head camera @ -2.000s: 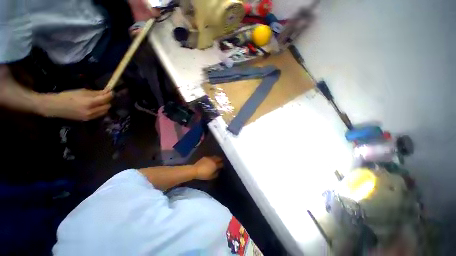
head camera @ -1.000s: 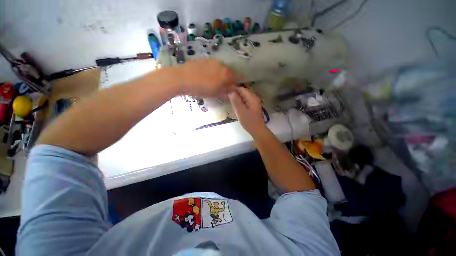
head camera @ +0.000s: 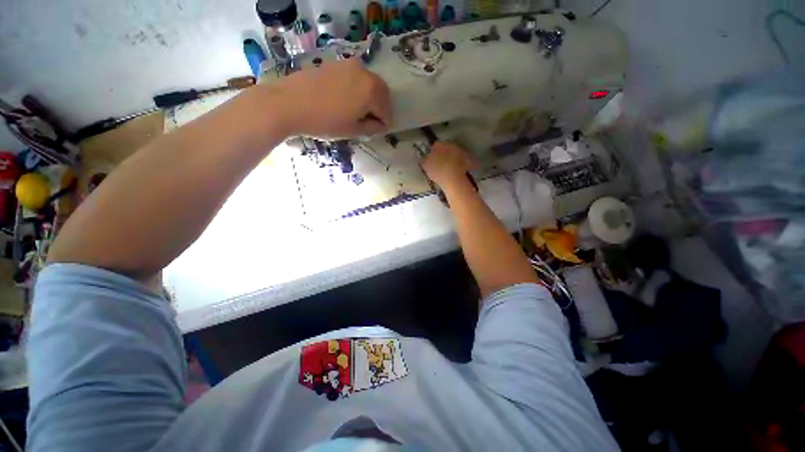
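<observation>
The cream sewing machine [head camera: 494, 84] stands across the white table. My left hand [head camera: 344, 99] is curled at the front of the machine's head, above the lit needle area; anything between its fingers is too fine or hidden to see. My right hand [head camera: 448, 162] is low on the machine bed, under the arm. Its fingertips touch a small, slim metallic tool [head camera: 422, 150], possibly scissors, since part of a dark loop shows beside the hand. The hand hides the rest. The dark needle and presser parts [head camera: 340, 157] are under the bright lamp.
Thread spools [head camera: 393, 18] line the back. A screwdriver [head camera: 199, 94] lies by the wall at left, near a yellow ball [head camera: 33, 189]. At right are a bobbin winder [head camera: 578, 177], a white thread cone [head camera: 611, 219] and plastic bags [head camera: 750, 177].
The view has turned from the side table to the machine. Since one second ago my hands have separated: the left moved up and left, the right is on the bed at the metallic tool.
</observation>
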